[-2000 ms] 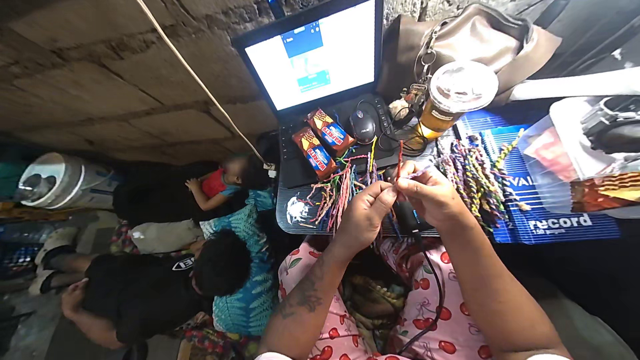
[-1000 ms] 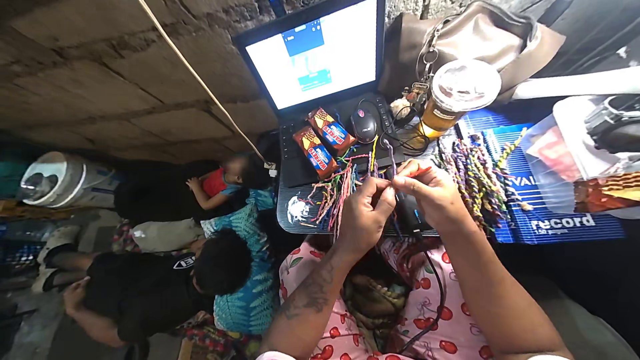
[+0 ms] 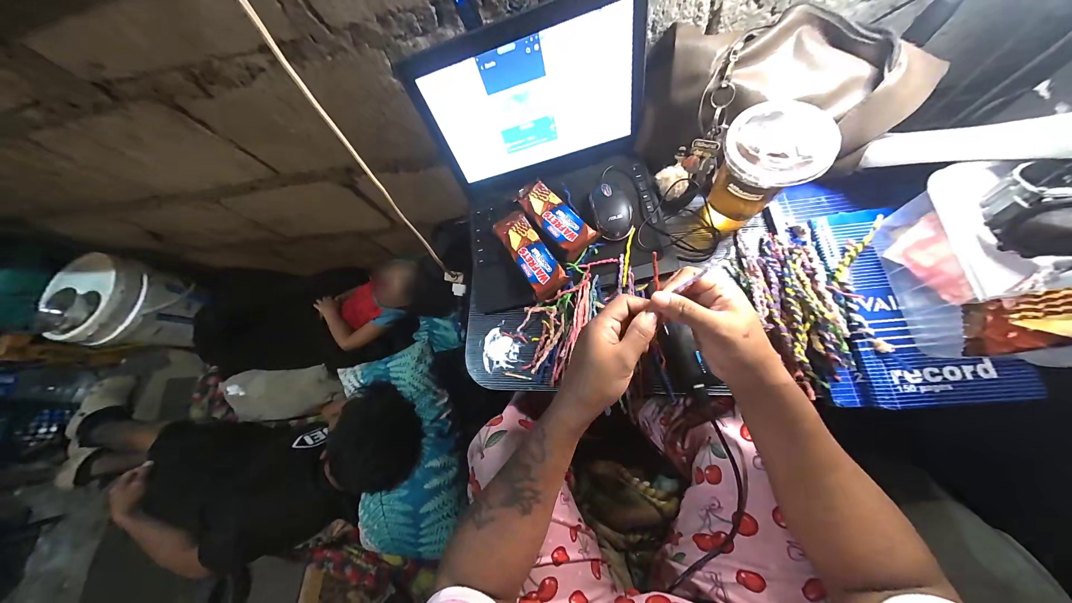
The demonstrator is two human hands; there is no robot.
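My left hand and my right hand meet over the front edge of the small table, fingertips nearly touching. Both pinch thin coloured yarn strands; a red end stands up between them, and a pale piece shows at my right fingertips. How the strands cross there is too small to tell. Left of my hands lies a loose bunch of coloured yarn strands, mostly pink and red. On the right, several braided yarn cords rest on a blue record book.
Beyond my hands stand a lit laptop, two wafer packets, a black mouse and a lidded cup of amber drink. A bag is behind. Two people lie at the left, one in a black shirt, near a white bucket.
The strand at my fingertips looked red two seconds ago, then purplish one second ago; a red end shows again now. Both hands have stayed close together in nearly the same place.
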